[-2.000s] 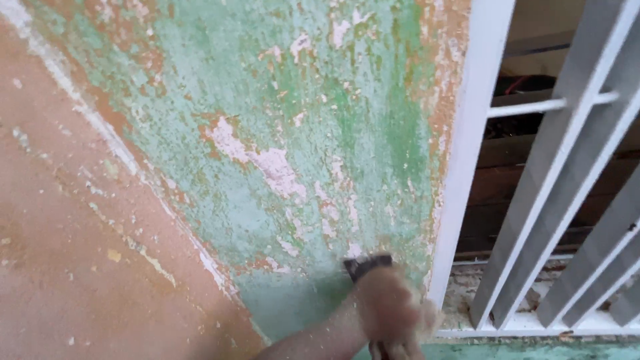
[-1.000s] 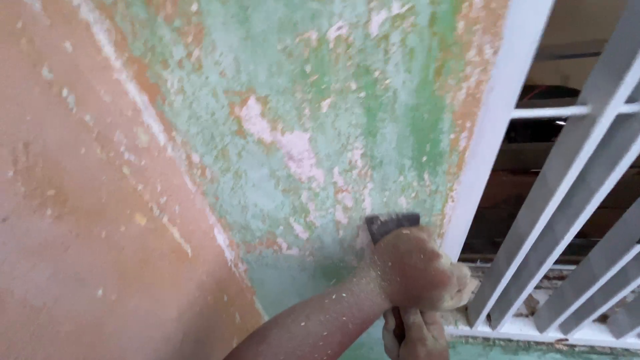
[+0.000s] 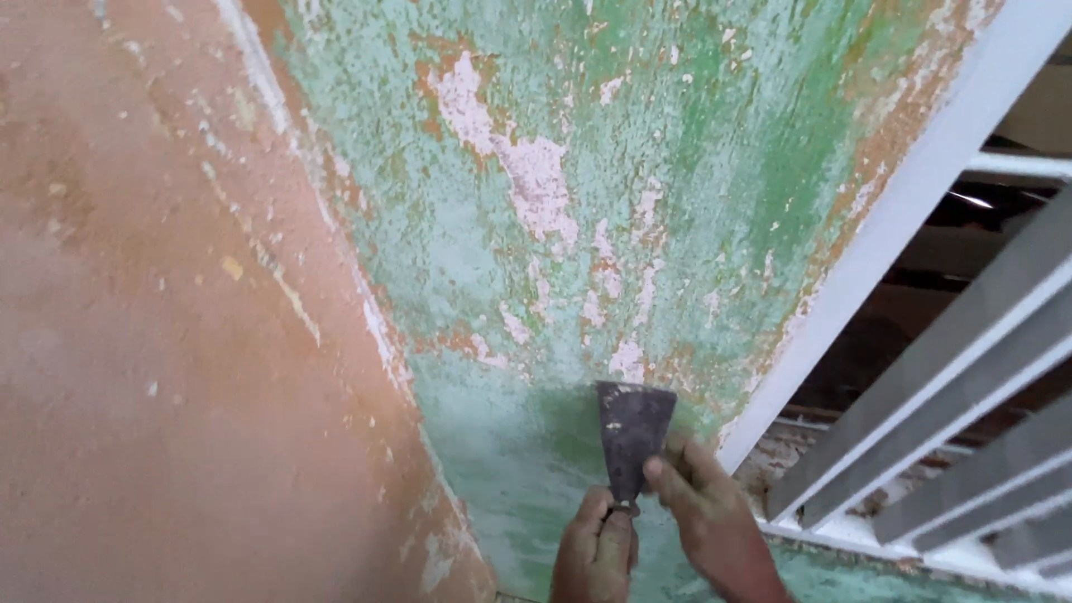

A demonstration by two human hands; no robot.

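Observation:
A paint scraper with a dark, flared metal blade is upright in front of the green wall, its blade edge just below a pale pink bare patch. My left hand is closed around its handle at the bottom of the view. To the right of the blade is my right hand, fingers bent, its fingertips near or at the blade's lower right edge; whether they touch it is not certain. Flaking paint exposes more pink and orange patches higher up the wall.
An orange-brown wall meets the green one at a chipped corner on the left. To the right stand a white window frame and slanting grey-and-white bars. Crumbs of debris lie on the sill behind the bars.
Earlier one arm reached across from the lower left with its hand by the blade. Now the hands are apart, one on the handle and one beside the blade, and the blade shows fully.

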